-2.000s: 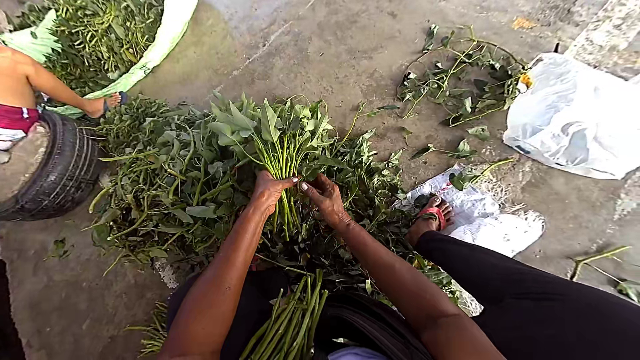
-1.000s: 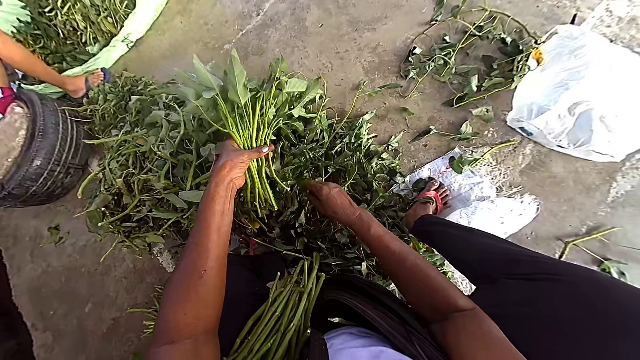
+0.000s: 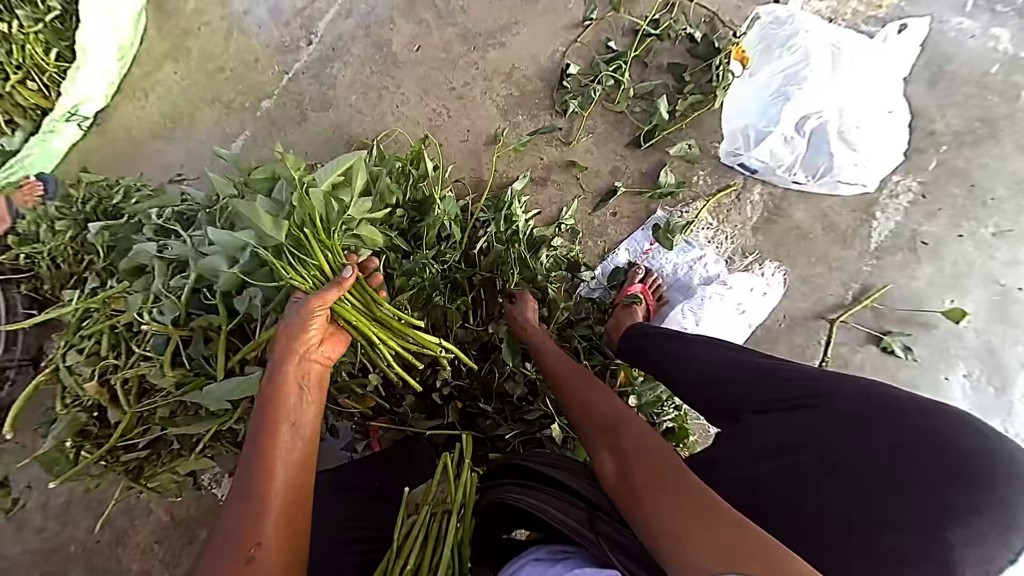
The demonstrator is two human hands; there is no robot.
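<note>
My left hand [image 3: 324, 316] is closed around a bunch of leafy green stems [image 3: 372, 324], the leaves pointing up and left and the bare stem ends down and right. To its right, my right hand [image 3: 522, 314] reaches into a wide heap of leafy vines [image 3: 200, 320] on the concrete. Its fingers are partly buried among leaves, so whether they grip anything is hidden. Another bundle of green stems [image 3: 436, 512] lies at my lap, at the bottom of the view.
A white plastic bag [image 3: 816, 104] lies at the upper right, beside loose vines [image 3: 640, 72]. My sandalled foot [image 3: 638, 300] rests by a white woven sack [image 3: 704, 280]. At the left are a green sack [image 3: 88, 88], another person's foot [image 3: 28, 194] and part of a tire [image 3: 12, 336].
Both hands were together at the bunch two seconds ago; my right hand has since moved off to the heap. The bunch in my left hand has tilted, its stem ends now toward the lower right.
</note>
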